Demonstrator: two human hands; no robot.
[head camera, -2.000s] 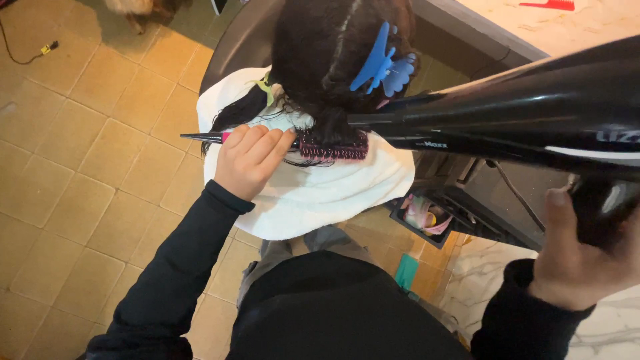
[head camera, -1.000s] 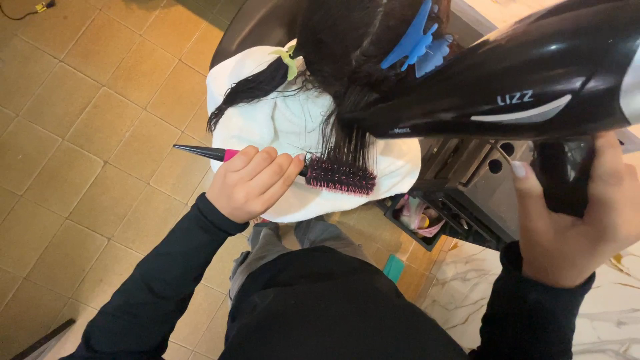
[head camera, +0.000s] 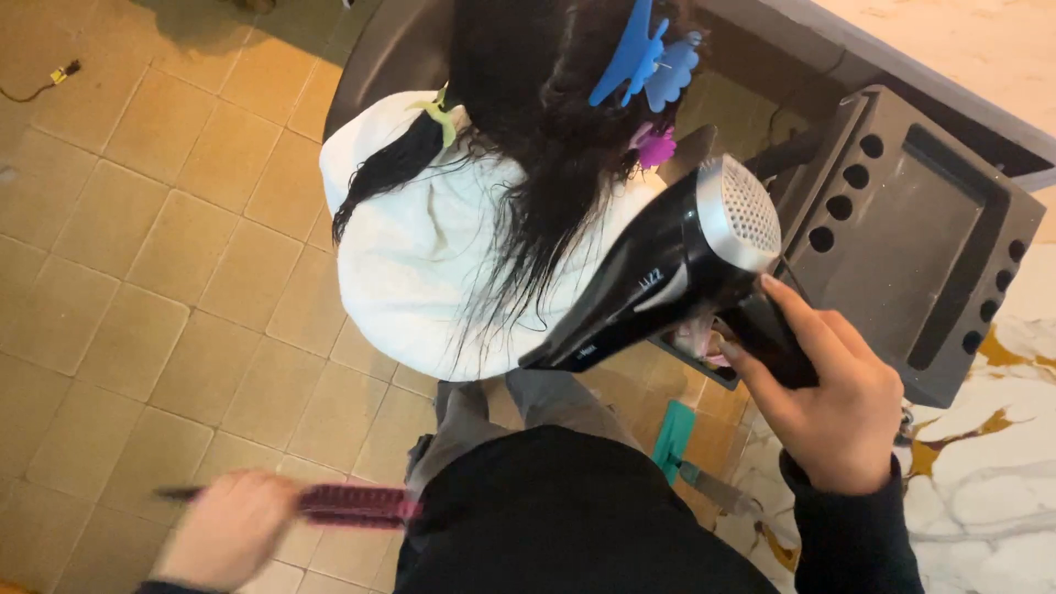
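Note:
My left hand, blurred, grips a pink and black round hairbrush at lower left, apart from the hair. My right hand holds a black hair dryer by its handle, its narrow nozzle angled down and left, near the towel's lower edge. A seated person's dark hair hangs loose over a white towel on the shoulders. A blue claw clip and a purple clip sit on the right side of the hair, and a yellow-green clip holds a section on the left.
A dark salon tray with round holes stands at the right, with a small bin of items below it. The chair back curves around the person. A teal-headed tool and a cable lie on the tiled floor.
The brush has left the hair and moved down and left with my left hand. The dryer has swung away from the hair roots, its nozzle now pointing down and left.

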